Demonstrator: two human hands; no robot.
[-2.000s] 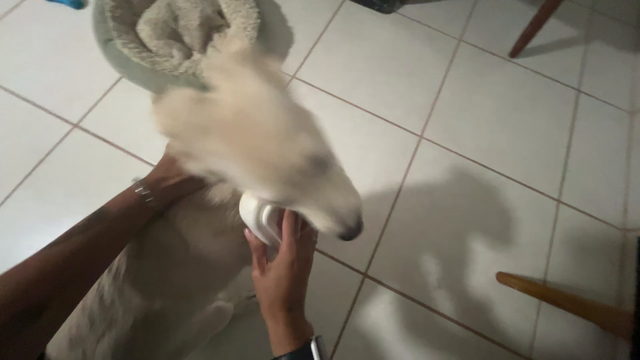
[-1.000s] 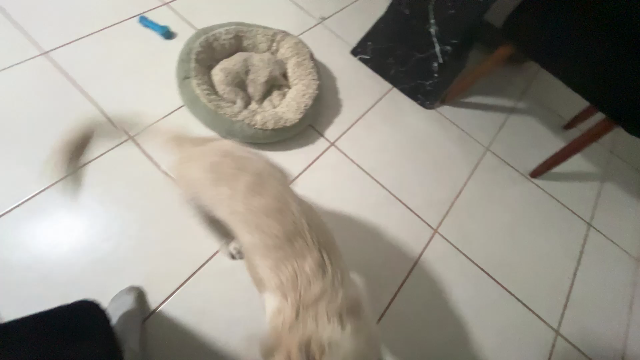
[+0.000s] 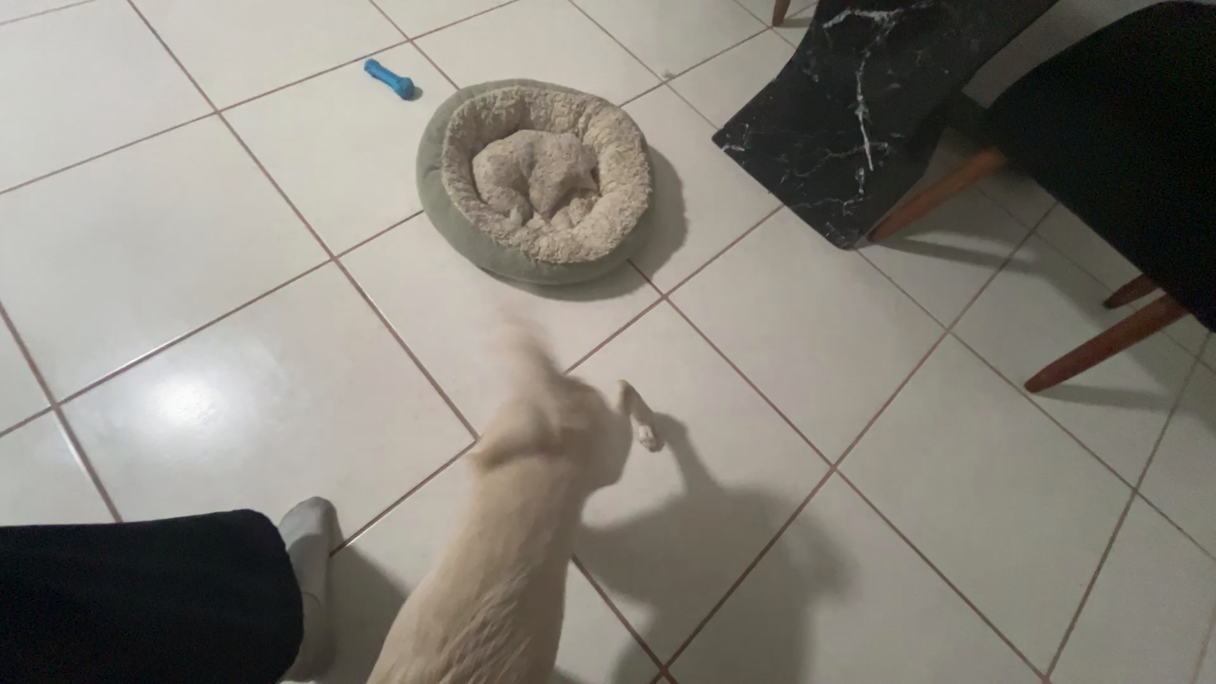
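Observation:
Neither my left hand nor my right hand is in the head view. A cream-coloured dog point(image 3: 508, 532) stands at the bottom centre, its rump and blurred tail toward the middle of the view and its head out of frame below. One hind paw shows to the right of its rump. Beyond the tail lies a round green pet bed point(image 3: 442, 204) with a fleecy beige lining and a bunched fleecy piece in its middle. At the lower left are a dark-clothed leg point(image 3: 142, 598) and a foot in a grey sock point(image 3: 309, 551), beside the dog.
A blue bone-shaped toy point(image 3: 389, 80) lies on the white tiled floor point(image 3: 741, 380), up and left of the bed. At the upper right stand a black marble-patterned panel point(image 3: 836, 123) and a dark chair point(image 3: 1121, 123) with wooden legs.
Both hands, seen two seconds ago at the dog with a white object by its neck, have left the view. The dog has turned, its rear now toward the bed. The view has shifted.

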